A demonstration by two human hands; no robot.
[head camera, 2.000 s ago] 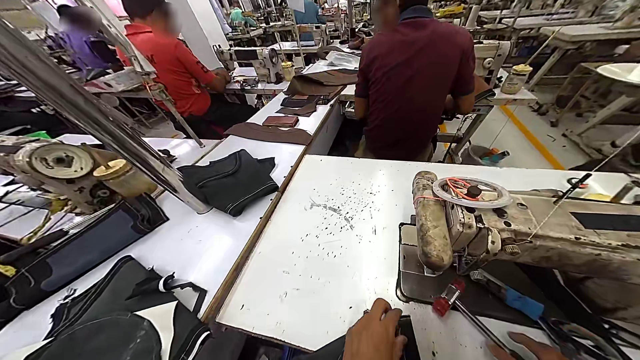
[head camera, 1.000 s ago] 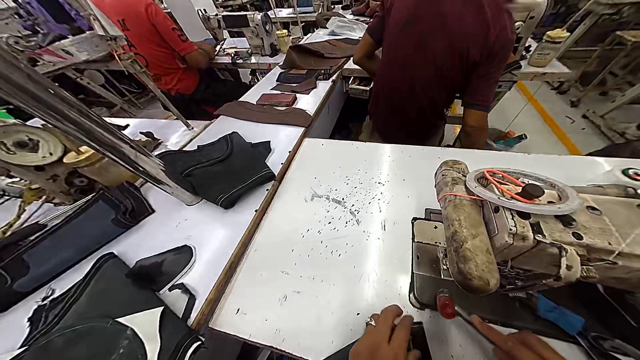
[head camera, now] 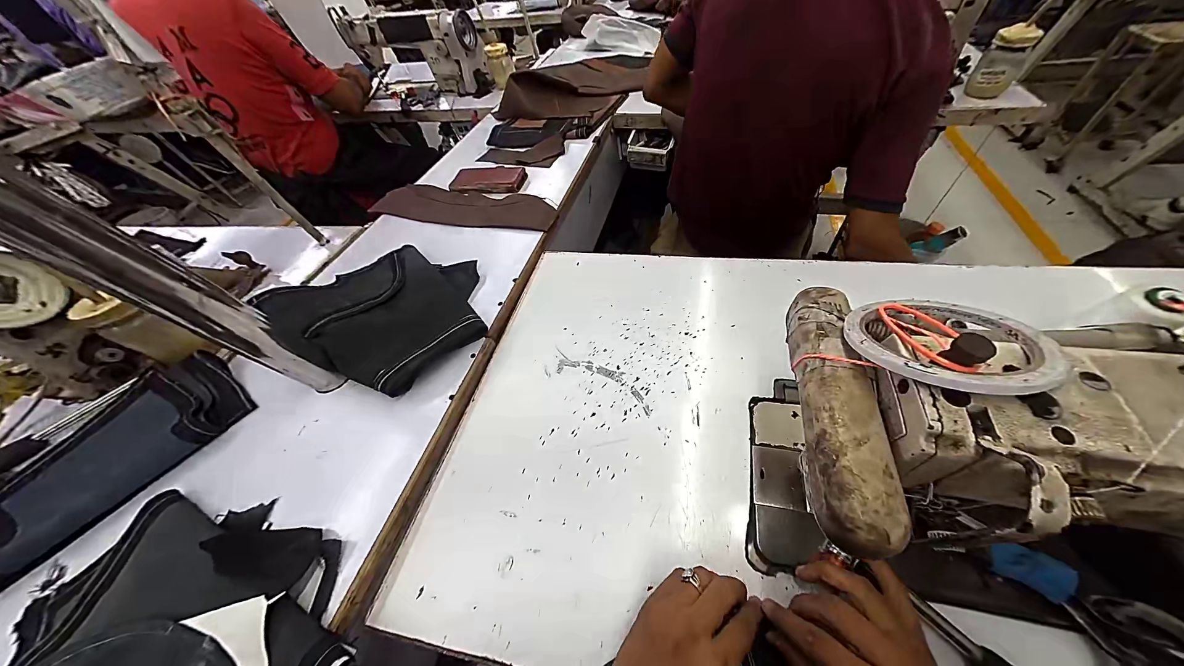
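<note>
My left hand [head camera: 689,618], with a ring on one finger, is at the table's front edge, its fingers bent over a dark piece, seemingly fabric [head camera: 760,643]. Close on its right, my right hand [head camera: 846,615] reaches the same piece with bent fingers; its grip is partly hidden. Just beyond the right fingers, a small red and metal part [head camera: 835,555] shows below the sewing machine's rounded, worn cover [head camera: 846,425]. A metal rod [head camera: 953,634] runs from beside the right hand toward the lower right. The machine's metal bed plate [head camera: 777,499] lies left of the cover.
Dark scraps dot the white tabletop [head camera: 573,518]. A tape roll [head camera: 1045,356] with an orange band sits on the machine; a blue-handled tool [head camera: 1034,572] is at right. Folded dark fabric [head camera: 388,314] lies on the left table, beneath a slanting metal post [head camera: 213,305]. Two people work ahead.
My right hand has moved left, from the red-ended tool's rod to beside my left hand. The view has shifted. The person in the dark red shirt has leaned, one arm now lowered at the right.
</note>
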